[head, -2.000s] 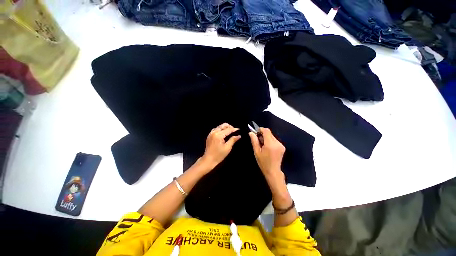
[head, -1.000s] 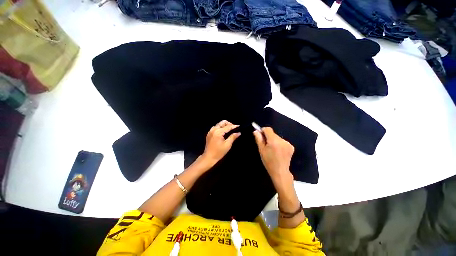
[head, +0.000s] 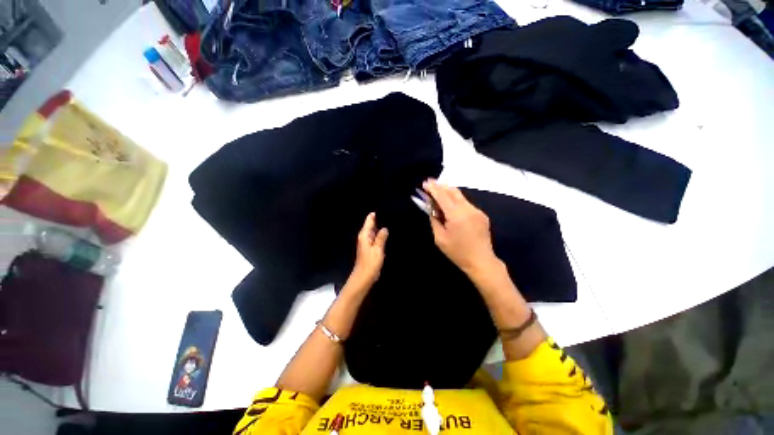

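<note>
A large black garment [head: 314,187] lies spread on the white table in front of me, its near part reaching my yellow top. My left hand [head: 370,249] is on the garment, with the fingers partly hidden by or against the black cloth; whether it pinches the cloth cannot be told. My right hand [head: 459,223] holds small silvery thread snips [head: 423,202], their blades pointing up and left over the cloth. No loose thread can be made out at the blades.
A second black garment [head: 543,93] lies at the right. Denim garments [head: 288,42] are piled at the far edge, beside small bottles [head: 163,70]. A smartphone [head: 195,357] lies at the near left. A yellow and red bag [head: 98,166], clear bottle [head: 72,248] and maroon handbag [head: 51,310] are at left.
The view has turned left, showing more of the bags. My left fingers have moved away from the snips, which now show more clearly. My right hand has shifted slightly up the garment.
</note>
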